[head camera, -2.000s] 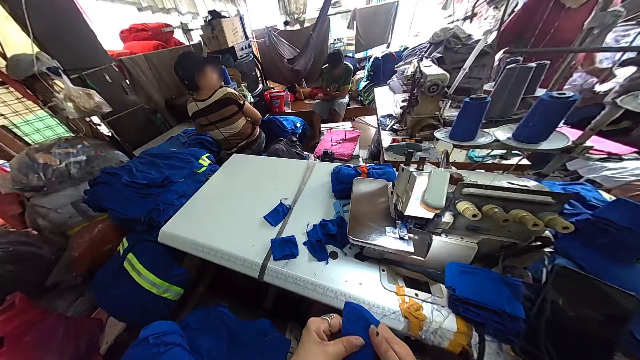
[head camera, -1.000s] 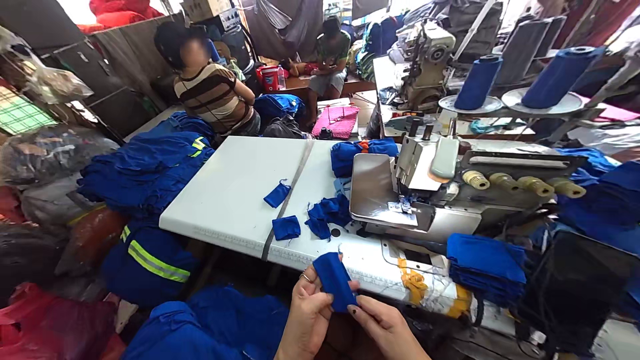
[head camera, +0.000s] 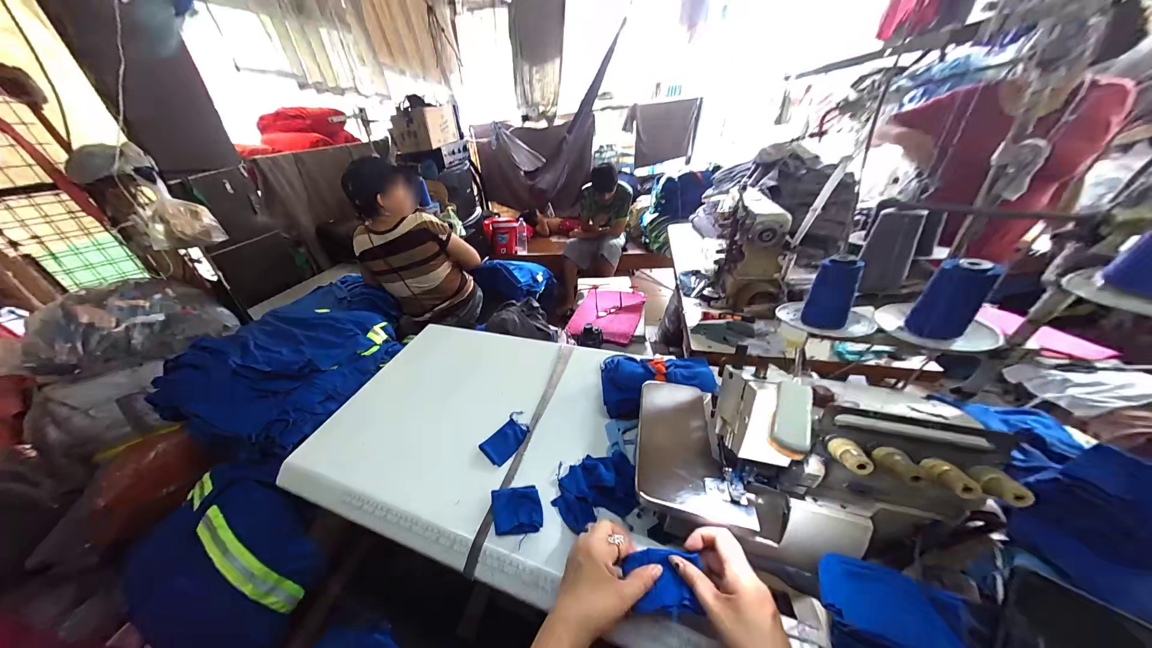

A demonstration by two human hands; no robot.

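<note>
A small blue fabric piece (head camera: 664, 585) is pinched between both hands at the near edge of the white sewing table (head camera: 396, 423). My left hand (head camera: 598, 580), with a ring on one finger, grips its left side; my right hand (head camera: 731, 589) grips its right side. Just beyond them stands an overlock sewing machine (head camera: 765, 423) with a metal plate (head camera: 675, 450). Left of the machine lie a crumpled blue cloth heap (head camera: 596, 486), two small blue pieces, one square (head camera: 517, 510) and one tilted (head camera: 504, 441), and a blue bundle with an orange tie (head camera: 621, 387).
Blue garments (head camera: 279, 360) are piled left of the table, one with a reflective stripe (head camera: 243, 562) below. Folded blue pieces (head camera: 886, 598) lie at right. Blue thread cones (head camera: 832, 292) stand behind the machine. A person in a striped shirt (head camera: 418, 261) and another person (head camera: 598, 225) sit beyond.
Both hands and the blue piece have moved toward the machine's near side. The piece, held up rather flat a second ago, is now lower and partly covered by fingers. The view has tilted up.
</note>
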